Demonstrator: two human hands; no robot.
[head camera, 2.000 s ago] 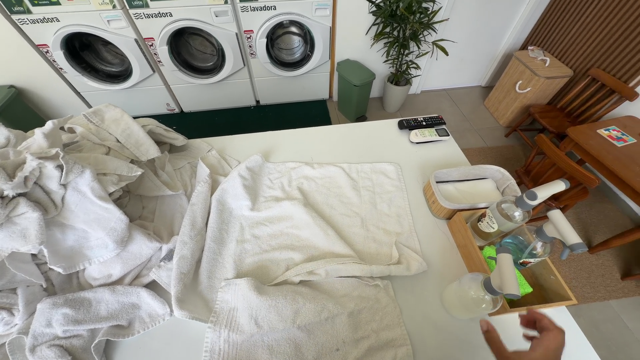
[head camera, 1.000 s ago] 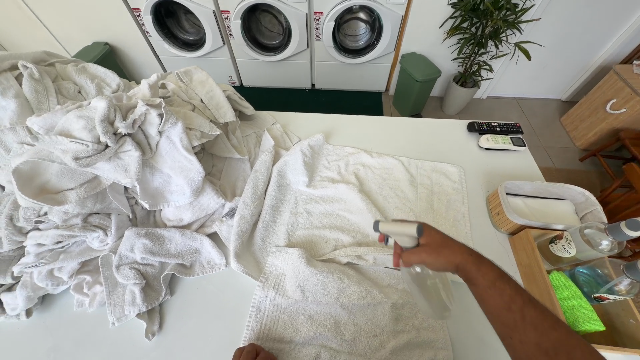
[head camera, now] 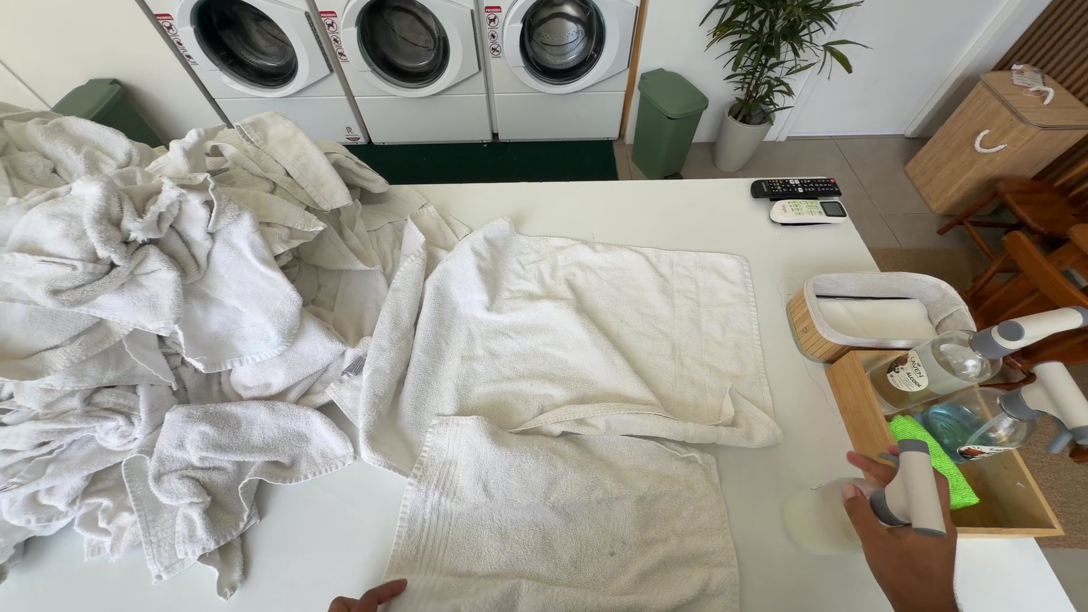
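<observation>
My right hand is at the neck of a spray bottle with a white and grey trigger head, on the table beside a wooden box; whether its fingers grip the bottle is unclear. At the bottom edge, my left hand touches the left edge of a white towel with its fingertips, most of the hand out of view. Another white towel, partly rumpled, spreads behind that one. A large heap of crumpled white towels covers the left of the table.
The wooden box holds two spray bottles and a green cloth. Behind it is a lined basket. Two remote controls lie near the far corner. Washing machines, a green bin and a potted plant stand beyond the table.
My right hand held the spray bottle over the towels one second ago; hand and bottle have moved right, beside the wooden box. Two seconds ago the bottle stood by the box, my hand apart from it.
</observation>
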